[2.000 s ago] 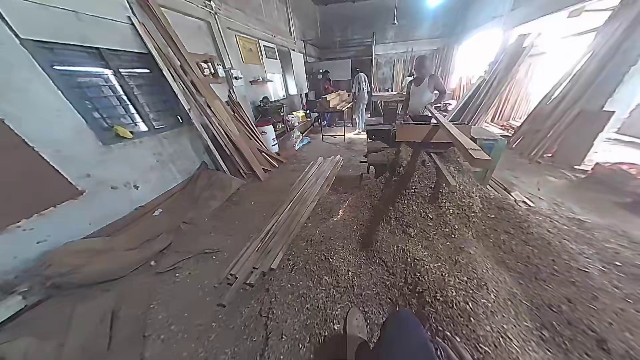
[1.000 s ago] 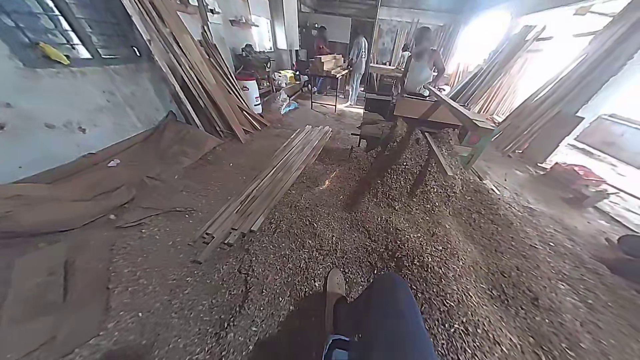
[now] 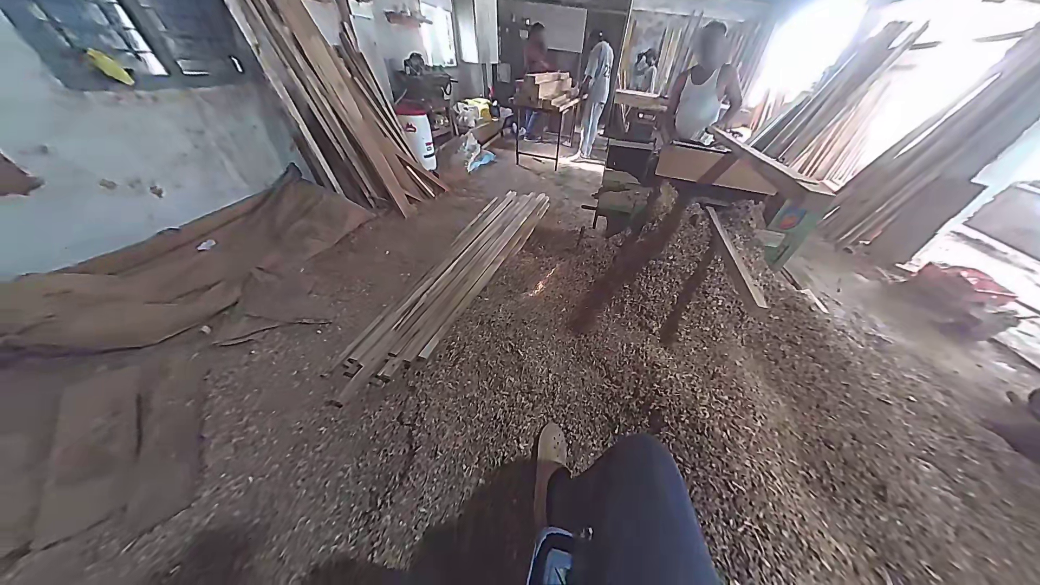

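Note:
Neither my left hand nor my right hand shows in the head view. At the bottom, my dark-trousered leg and one light brown shoe stand over wood shavings. A small blue-edged object, cut off by the lower edge, lies against the leg; what it is I cannot tell. Ahead and slightly left, a bundle of long wooden strips lies on the floor. Beyond the shavings heap, a person in a white vest stands at a woodworking machine with a board on it.
Long planks lean on the left wall beside a brown sheet on the floor. A loose board slants down the shavings. Two people stand by a table with stacked wood. More boards lean at the right.
The view has tilted down since the oldest frame. More of my leg shows, and the blue-edged object has come into sight at the bottom. The strips lie as before.

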